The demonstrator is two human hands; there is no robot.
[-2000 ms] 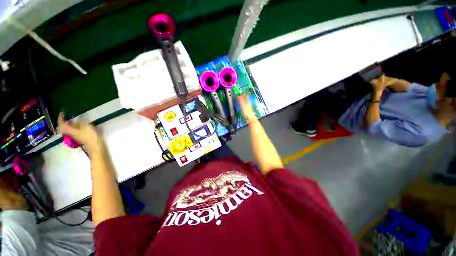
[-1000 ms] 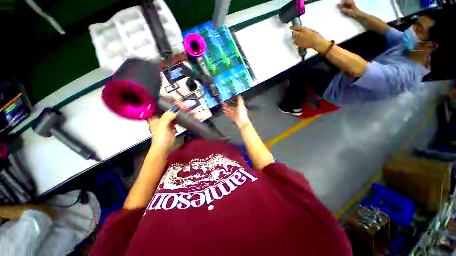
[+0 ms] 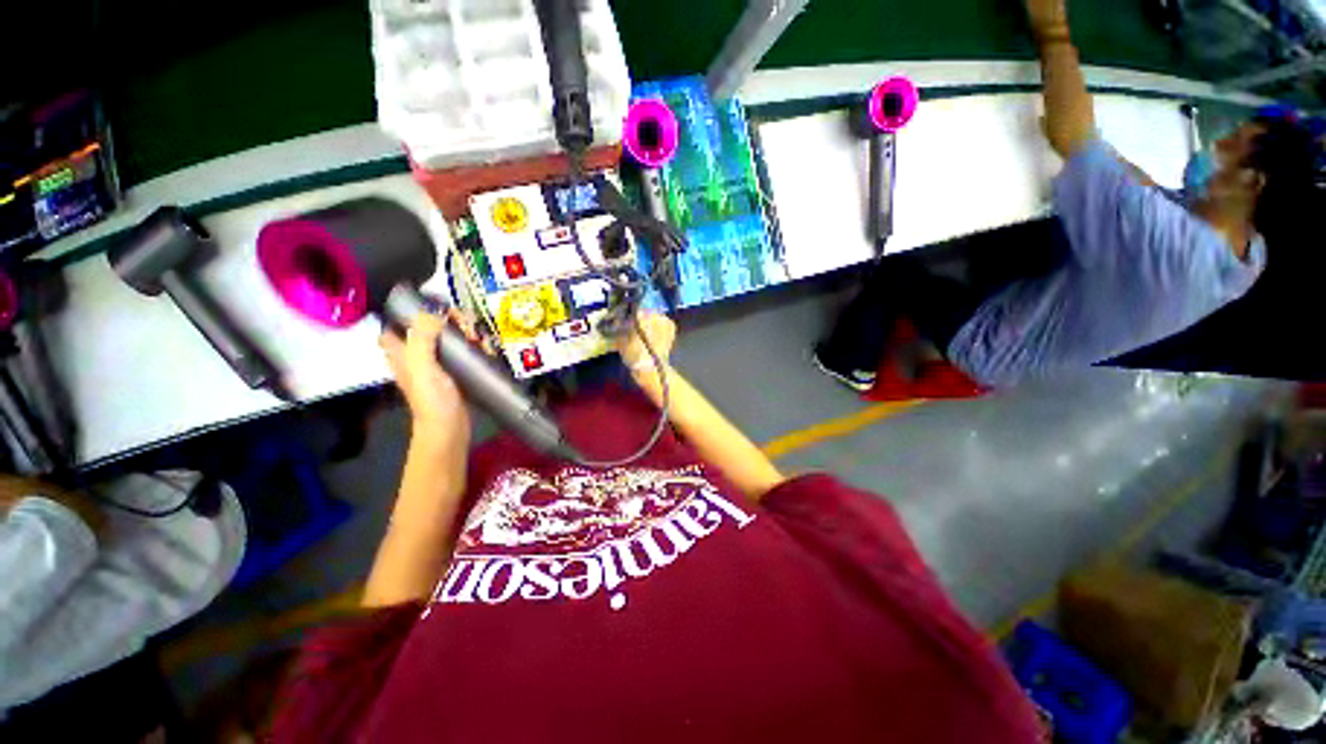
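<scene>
My left hand [image 3: 428, 366] is closed around the upper handle of a dark grey hair dryer [image 3: 481, 381], left of the testers. Its magenta ring end points left. Its cord [image 3: 668, 406] loops from the handle bottom up to my right hand [image 3: 644, 340], which is at the lower right corner of the testers. The fingers there are small and partly hidden by cord, so whether they grip the plug cannot be told. Two white tester panels [image 3: 550, 308] with yellow and red spots sit before me. Another dryer [image 3: 650, 135] with a magenta ring lies on the blue-green mat [image 3: 726, 218].
A white tray [image 3: 499, 79] with a dryer [image 3: 564, 70] over it stands behind the testers. Dryers lie on the bench at left [image 3: 205, 304] and right [image 3: 881, 163]. A seated person [image 3: 1101, 269] is at right. A dark display panel [image 3: 61, 186] is at far left.
The held dryer has swung a little left, and its cord now hangs in a loop. My right hand has moved to the testers' corner. The person at right has let go of a dryer, now on the bench.
</scene>
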